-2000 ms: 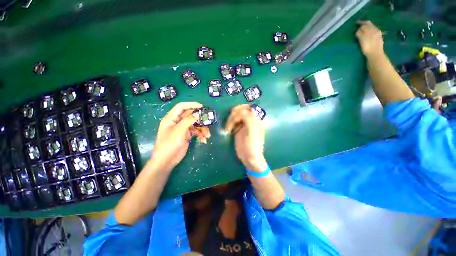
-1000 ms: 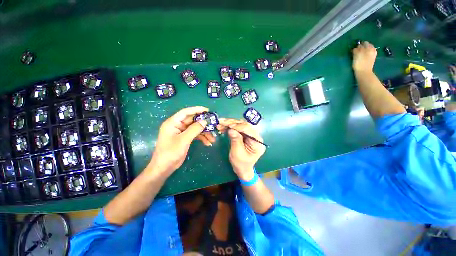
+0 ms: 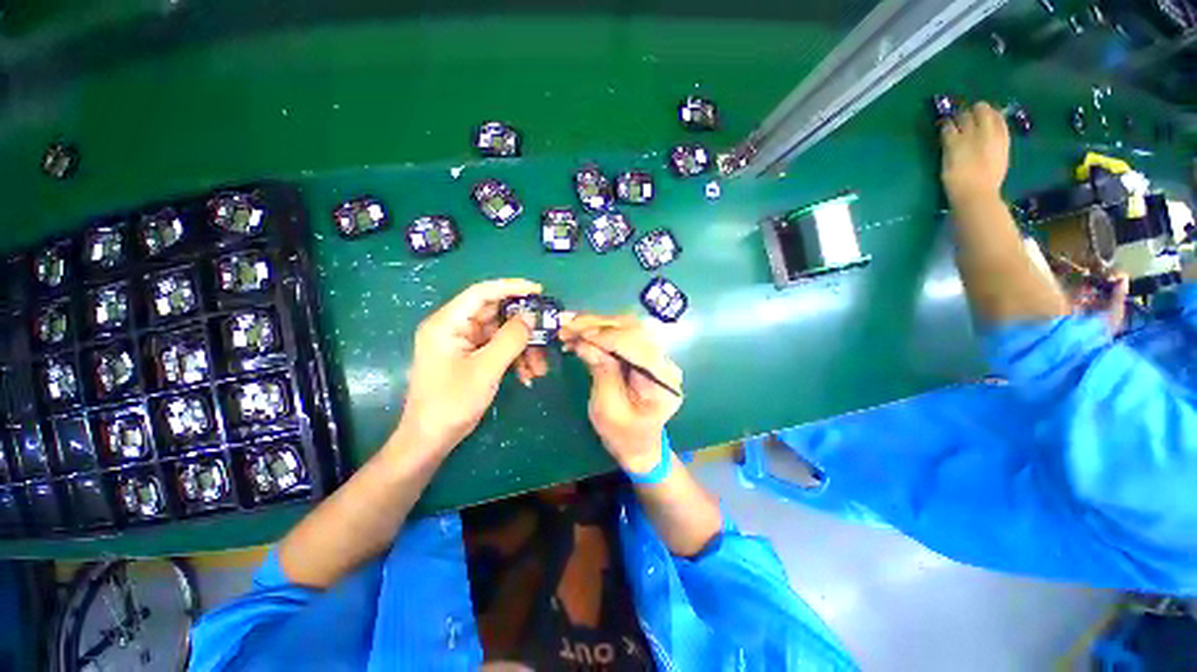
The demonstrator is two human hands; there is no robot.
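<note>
My left hand [image 3: 457, 361] grips a black electronic module [image 3: 536, 319] with silver and white parts, held above the green bench between thumb and fingers. My right hand [image 3: 628, 394] holds a slim black hand tool [image 3: 643, 372] like a pen, its fingertips against the module's right side. The tool's tip is too small to make out. A light blue band is around my right wrist.
A black pocketed tray [image 3: 322, 394] with modules lies at left. Several loose modules [image 3: 608, 231] lie beyond my hands. A metal post [image 3: 866, 85] rises diagonally at upper right. A white-green reel [image 3: 817, 240] stands right. A neighbour's hand [image 3: 974, 155] touches a module.
My right hand first came in to the held module with the black tool showing, then shifted slightly left. The held module has tilted a little. The neighbour's hand has moved slightly.
</note>
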